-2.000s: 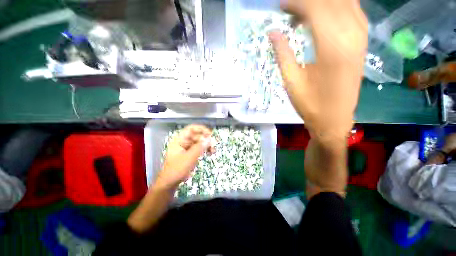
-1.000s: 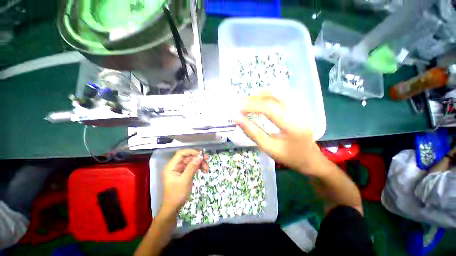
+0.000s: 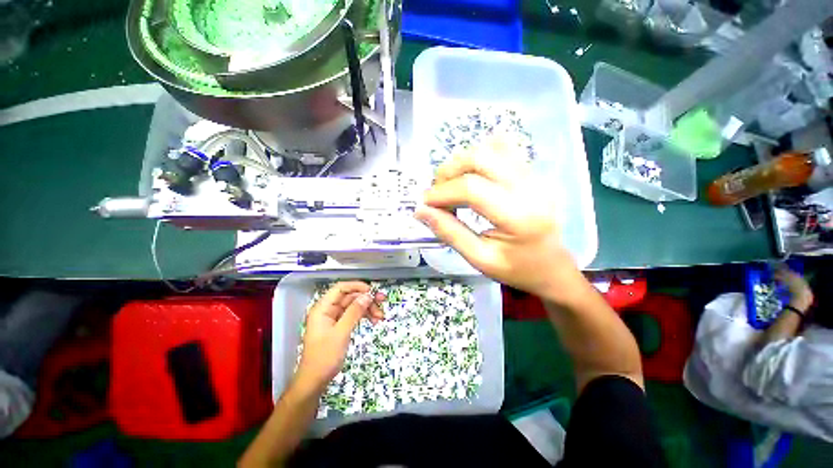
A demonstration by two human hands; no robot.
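My left hand (image 3: 331, 331) is over the left part of the lap tub (image 3: 494, 347), thumb and fingertips pinched on a small white workpiece (image 3: 373, 292). The tub is densely filled with white-and-green workpieces. My right hand (image 3: 498, 215) is at the right end of the silver assembly machine (image 3: 320, 212), fingertips together against its bright metal area. Whether the fingertips hold a piece cannot be made out. The bench tub (image 3: 577, 210) lies behind and beside my right hand, with workpieces spread in it.
A steel bowl feeder (image 3: 265, 96) with green inside stands behind the machine. A blue tray (image 3: 466, 20) lies behind the bench tub. Small clear boxes (image 3: 671, 183) and an orange bottle (image 3: 760, 178) are at right. A phone (image 3: 193, 381) lies on a red stool (image 3: 137, 366). Another person's sleeve (image 3: 744, 343) shows at right.
My right hand has come down from above the bench tub to the machine's right end. My left hand stays over the lap tub. The view has shifted, showing more of the bowl feeder.
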